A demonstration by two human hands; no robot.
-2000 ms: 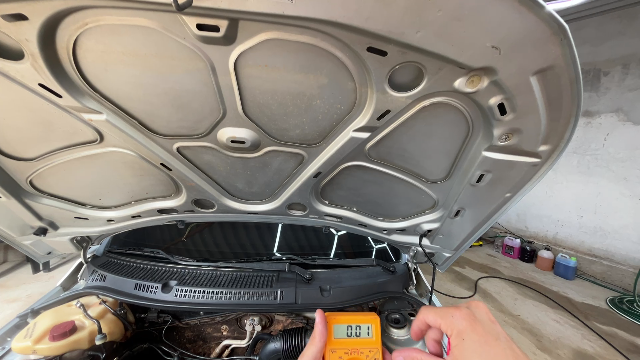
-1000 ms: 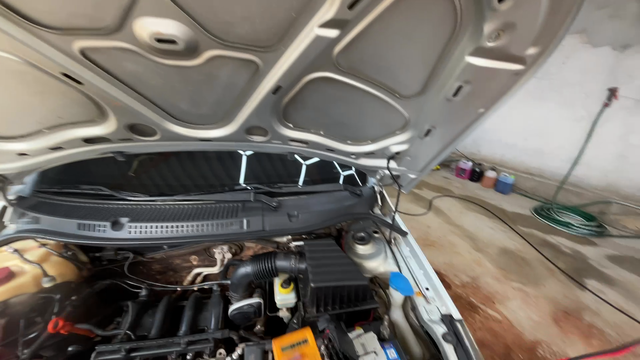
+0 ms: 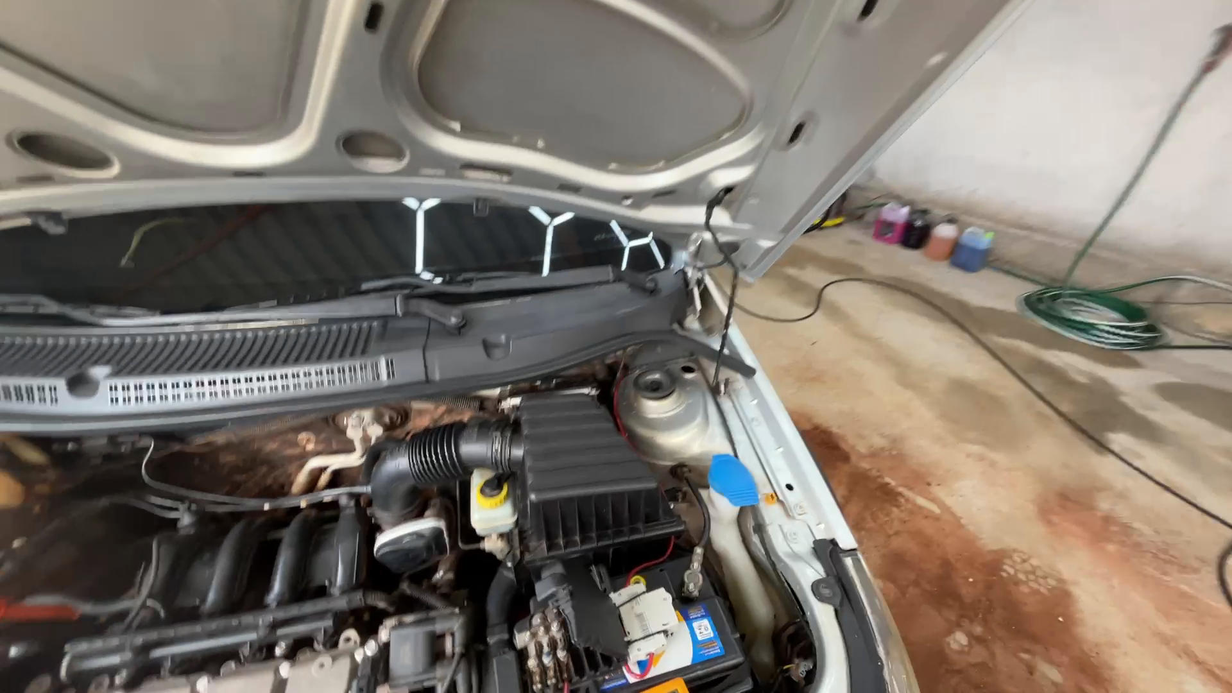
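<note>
Neither of my hands shows in the head view now. A small part of the orange multimeter (image 3: 666, 686) shows at the bottom edge, in front of the car battery (image 3: 707, 640); its display is out of view, and what holds it is hidden. Left of the battery top are metal terminals and fuse links (image 3: 547, 647). Behind the battery sits the black air filter housing (image 3: 592, 472), joined to a ribbed intake hose (image 3: 448, 457). The brake fluid reservoir (image 3: 495, 510) with a yellow cap stands beside it. A blue washer fluid cap (image 3: 733, 479) is at the right.
The raised hood (image 3: 577, 87) spans the top, above the windshield (image 3: 318, 245). A black cable (image 3: 962, 332) hangs by the hinge and runs across the stained concrete floor. Several fluid jugs (image 3: 972, 250) and a coiled green hose (image 3: 1092, 318) lie near the wall.
The view has swung down and right onto the battery side. Both hands, seen around the multimeter two seconds ago, have left view, and the multimeter has dropped to the bottom edge.
</note>
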